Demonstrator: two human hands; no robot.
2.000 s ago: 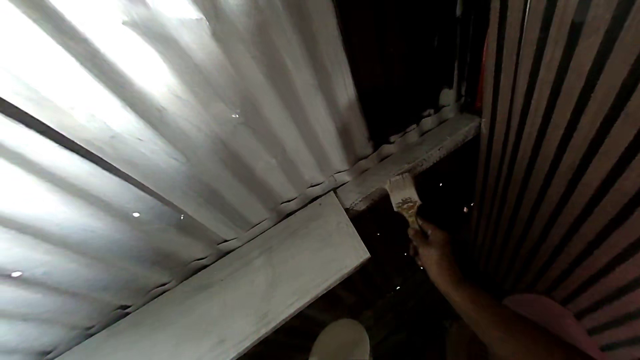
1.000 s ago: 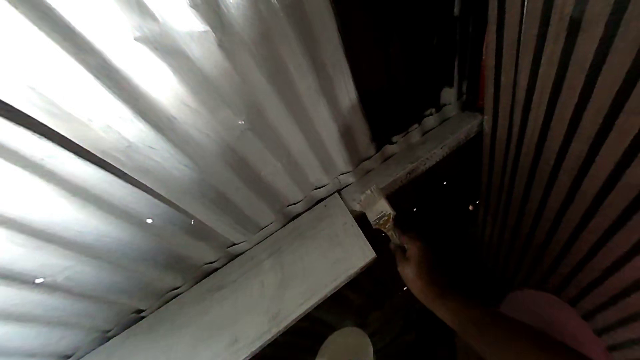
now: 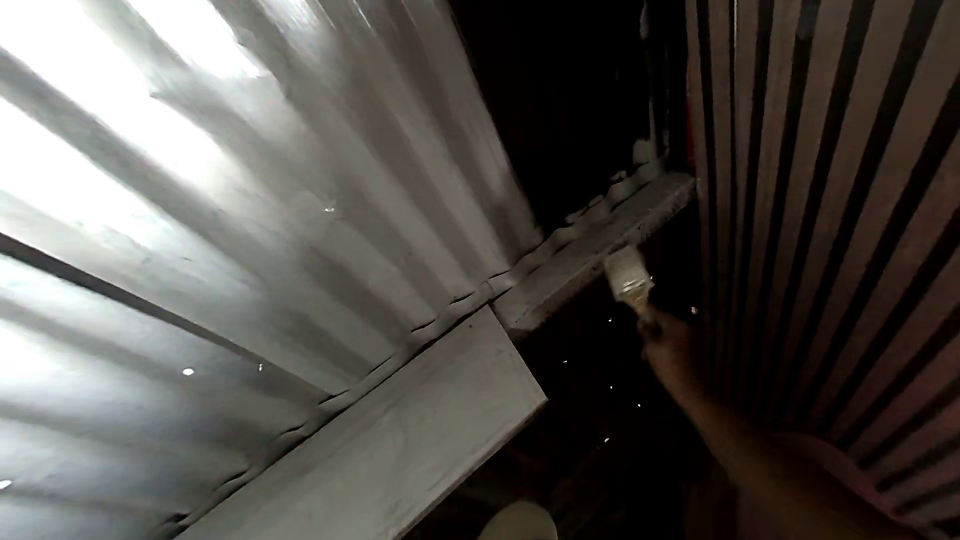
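My right hand (image 3: 666, 339) grips the handle of a flat paintbrush (image 3: 628, 276), right of centre in the head view. The bristles point up and to the left and meet the lower edge of a narrow pale beam (image 3: 600, 251). Whitish paint covers the bristles and part of the brush's metal band. Left of the beam lies a wider pale board (image 3: 390, 427), its squared end near the beam's lower end. Corrugated metal sheets (image 3: 300, 217) run up from behind both, their wavy edge along the beam and board. My left hand is out of the picture.
Ribbed brown corrugated sheeting (image 3: 810, 210) rises close on the right, beside my arm. A pale rounded object (image 3: 520, 523), cut off by the frame, shows at the bottom. Dark areas lie above the beam and below it, with small bright specks in the lower one.
The right hand and brush first moved down and left along the narrow beam to near the wide board's end, then back up and right along it.
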